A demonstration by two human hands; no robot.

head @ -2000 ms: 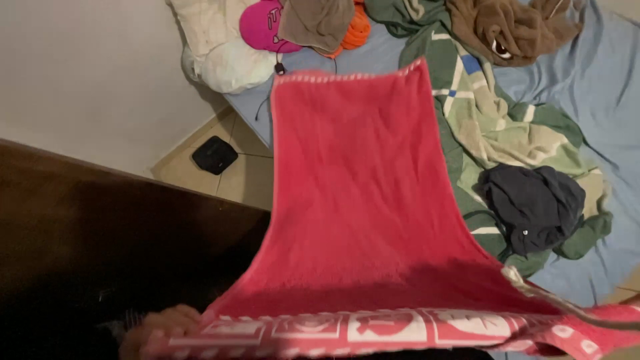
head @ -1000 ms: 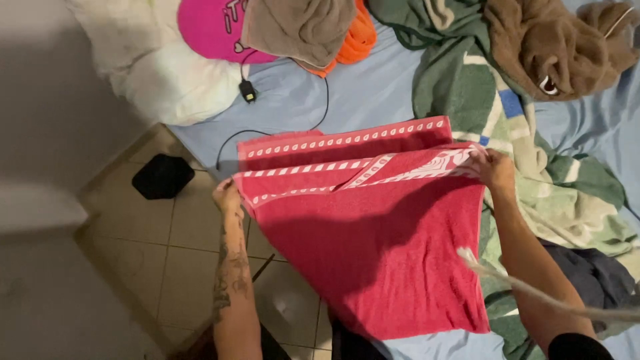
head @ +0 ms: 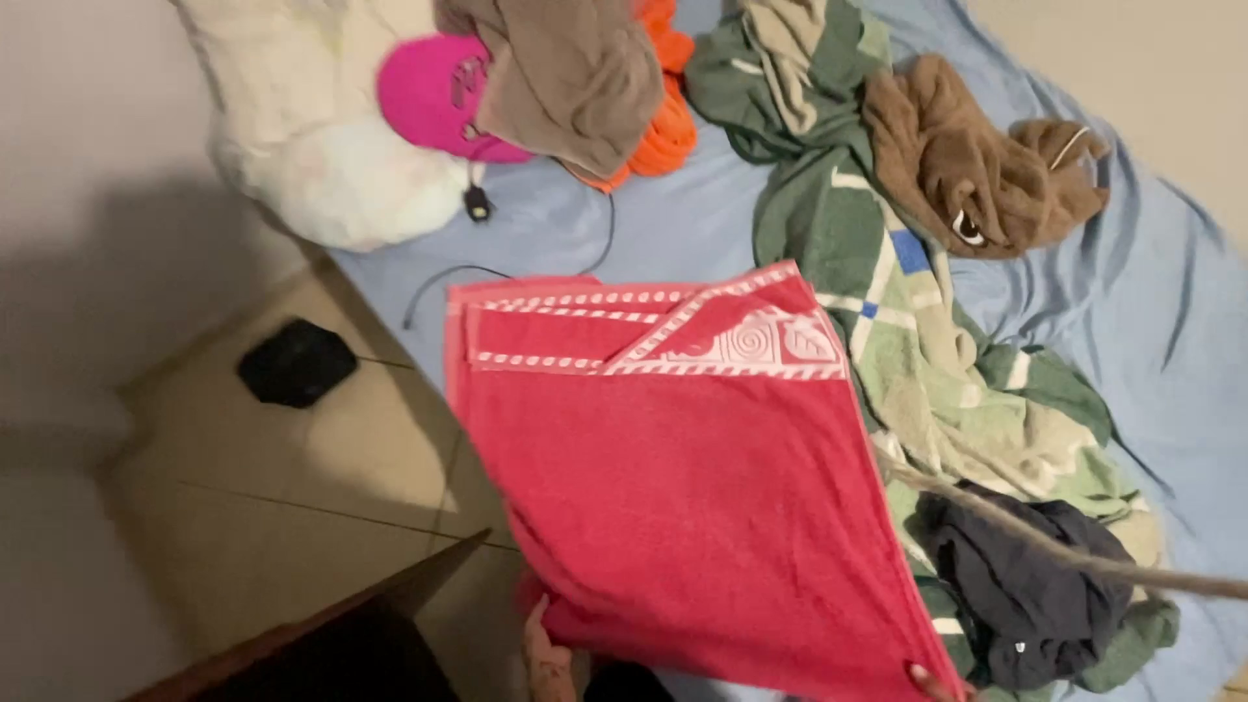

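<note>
A red towel [head: 682, 487] with a white patterned border lies folded over on the bed, its border end at the top and its lower end nearest me. At its lower left edge, my left hand [head: 548, 648] grips the cloth, the fingers partly hidden by the fold. My right hand [head: 936, 682] is at the lower right corner with the towel edge in its fingers; most of this hand is cut off by the frame.
The bed's blue sheet [head: 682, 219] bears a green checked blanket [head: 877, 292], a brown plush cloth [head: 975, 166], a dark garment [head: 1033, 585], a pink cap [head: 439, 97], a taupe cloth [head: 575, 78] and a black cable [head: 611, 234]. A black object [head: 297, 362] lies on the tiled floor. A cord crosses at right.
Both hands have moved from the towel's border end to its lower edge, nearer me. The border end now rests on the bed, where a second ago my hands held it.
</note>
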